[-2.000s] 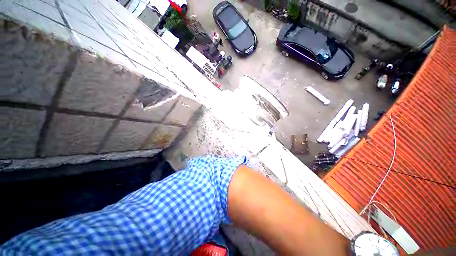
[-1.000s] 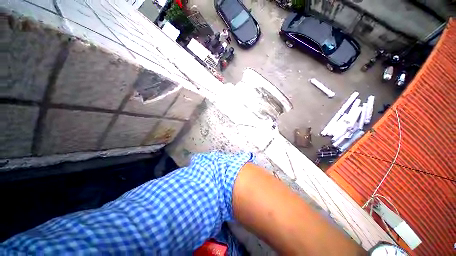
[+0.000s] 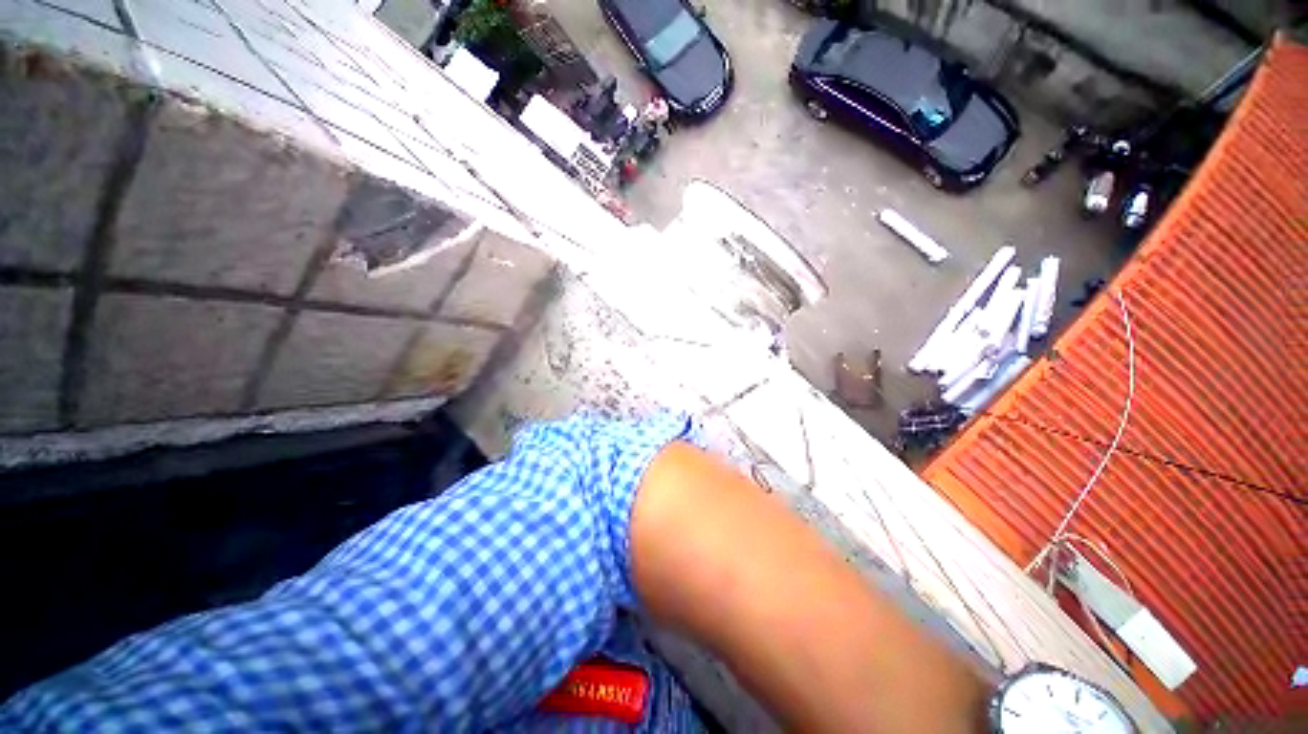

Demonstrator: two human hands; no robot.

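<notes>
My arm in a blue-white checked sleeve [image 3: 387, 588] reaches from the lower left across the rough concrete ledge [image 3: 581, 351]. The bare forearm [image 3: 789, 588] runs down to the lower right, with a round white-faced wristwatch [image 3: 1059, 708] cut by the bottom edge. The hand beyond the watch is out of the picture. My other hand is not in view either. A red patch with pale letters [image 3: 595, 691] shows below the sleeve near my waist.
Grey tiled wall [image 3: 201, 337] stands at left, with a dark gap below. The pale outer wall [image 3: 889, 531] drops toward a yard with dark cars [image 3: 904, 101], white rolls [image 3: 990, 323] and motorbikes. An orange corrugated roof [image 3: 1191, 387] with a pale cable [image 3: 1112, 452] lies at right.
The view has shifted slightly. More of the watch shows than one second ago, and more of the red patch shows. The arm stays across the ledge.
</notes>
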